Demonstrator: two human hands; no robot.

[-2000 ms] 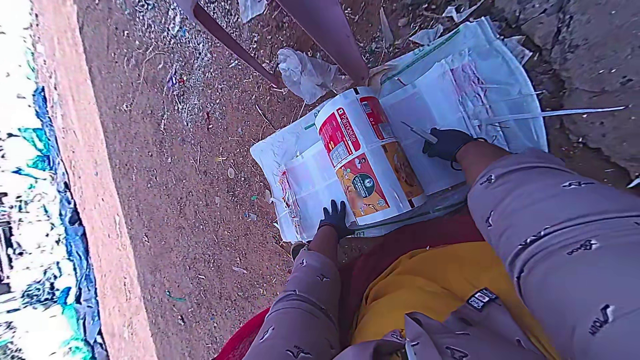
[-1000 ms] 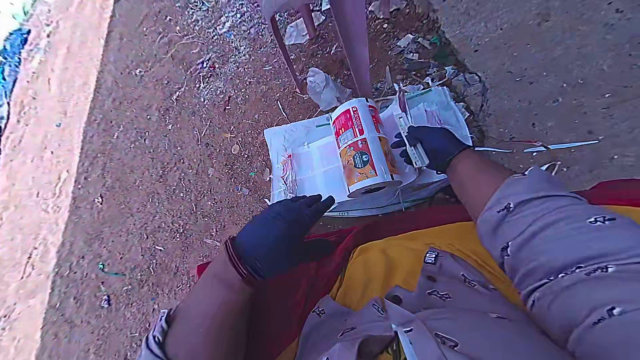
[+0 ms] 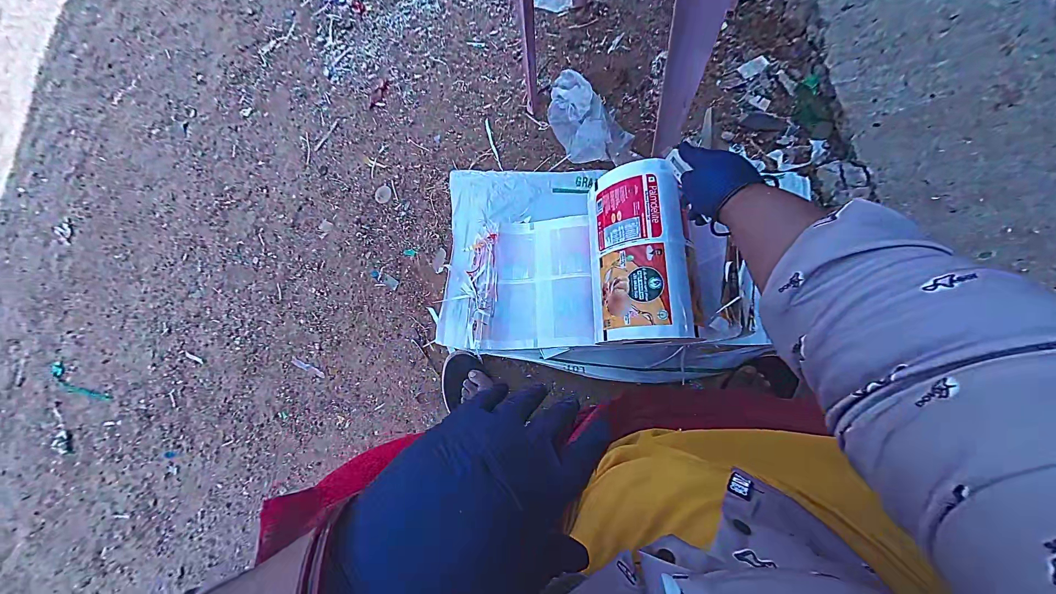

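A roll of printed plastic packaging film [image 3: 635, 256], red and orange on white, lies on a flattened white woven sack [image 3: 528, 194]. Pale sheets [image 3: 544, 289] spread out to its left. In a dark blue glove, my right hand [image 3: 716, 180] is closed at the far right end of the roll around a pale, thin tool [image 3: 680, 162]; its exact kind is unclear. My left hand [image 3: 470, 495], gloved the same way, hovers large and near the camera over my lap, fingers apart and holding nothing. My right forearm and fingers hide part of the sack's right side.
Pinkish plastic chair legs [image 3: 685, 74] stand behind the roll, beside a crumpled translucent plastic bag [image 3: 582, 120]. Scraps [image 3: 759, 99] litter the dirt near a concrete slab [image 3: 949, 124] on the right. A foot in a sandal [image 3: 464, 379] touches the sack's near left edge.
My left hand was at the roll's near edge two seconds ago and has drawn back towards my lap. From beside the roll's right side, my right hand has moved to its far end.
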